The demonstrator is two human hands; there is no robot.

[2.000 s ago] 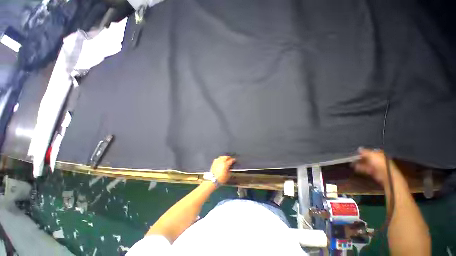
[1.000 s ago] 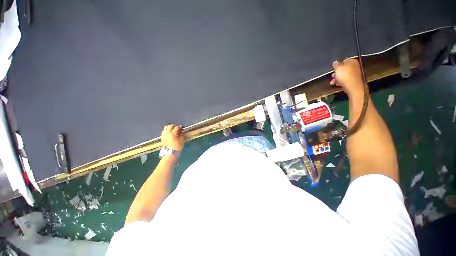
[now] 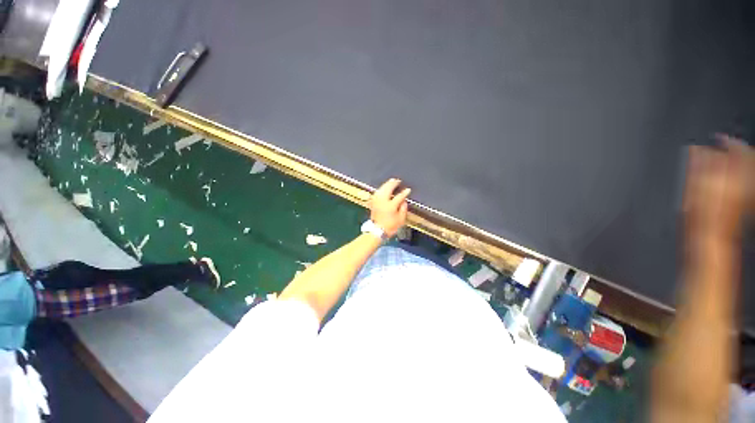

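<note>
Dark cloth [image 3: 430, 99] lies over the cutting table, its pale edge running along the wooden table edge [image 3: 273, 157]. My left hand [image 3: 389, 206], with a white band at the wrist, rests on the cloth's near edge with its fingers slightly apart. My right hand [image 3: 718, 169] is blurred over the cloth at the far right; whether it holds cloth cannot be told. The end cutter [image 3: 606, 340], blue and white with a red label, sits at the table's near side, below the silver rail [image 3: 545, 293].
A dark cloth weight [image 3: 180, 76] with a metal handle lies near the table edge at left. White paper strips [image 3: 64, 37] hang over the table end. A person's leg [image 3: 124, 285] shows at lower left beside a pale surface [image 3: 157, 343]. Scraps litter the green floor [image 3: 240, 206].
The view has shifted and turned. My right hand has moved from the cloth's near edge farther right and over the cloth. My left hand stays at the edge. A person now shows at lower left.
</note>
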